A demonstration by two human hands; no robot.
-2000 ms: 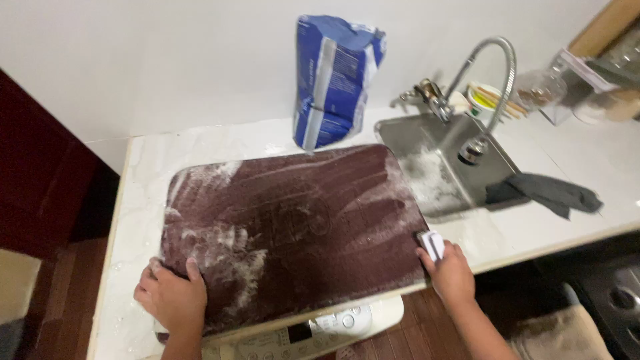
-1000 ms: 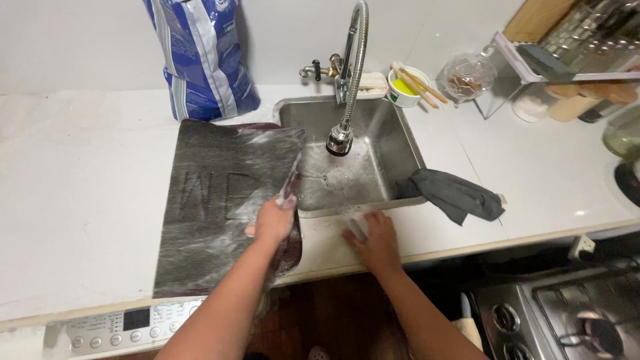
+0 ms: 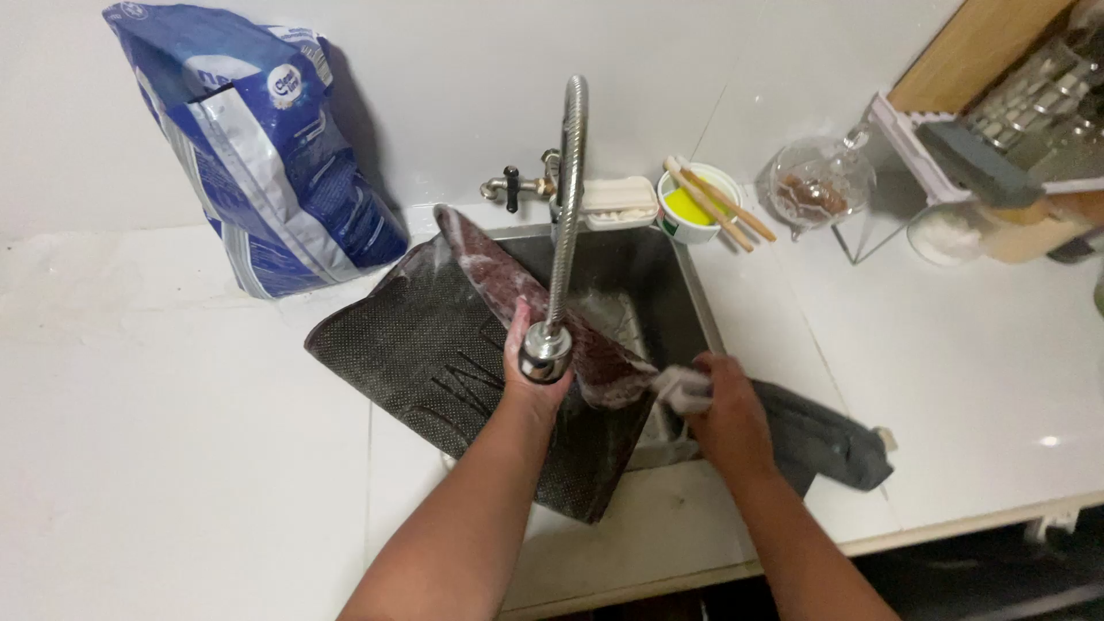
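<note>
A brown floor mat point(image 3: 405, 345) lies folded, its dark dotted backing up, partly on the counter and partly over the steel sink point(image 3: 703, 302). Soapy suds streak its turned-over maroon face. My left hand point(image 3: 539, 371) grips the mat at the fold, partly hidden behind the spray head point(image 3: 545, 349) of the flexible faucet. At the sink's right side, my right hand point(image 3: 724, 405) holds a blurred whitish scrubber point(image 3: 686, 388) close to the mat's edge; whether they touch is unclear. A dark grey cloth point(image 3: 828, 435) drapes over the counter behind that hand.
Against the wall at left stands a blue plastic detergent bag point(image 3: 285, 164). Behind the sink are a small tap point(image 3: 513, 188), a white soap dish point(image 3: 617, 200) and a white tub point(image 3: 699, 203) with wooden sticks across it. Farther right are a glass bowl point(image 3: 815, 185) and a dish rack point(image 3: 918, 151).
The mat, flat on the counter with its maroon face up two seconds ago, is now folded backing-up and reaches over the sink. My right hand has lifted from the counter's front edge toward the mat.
</note>
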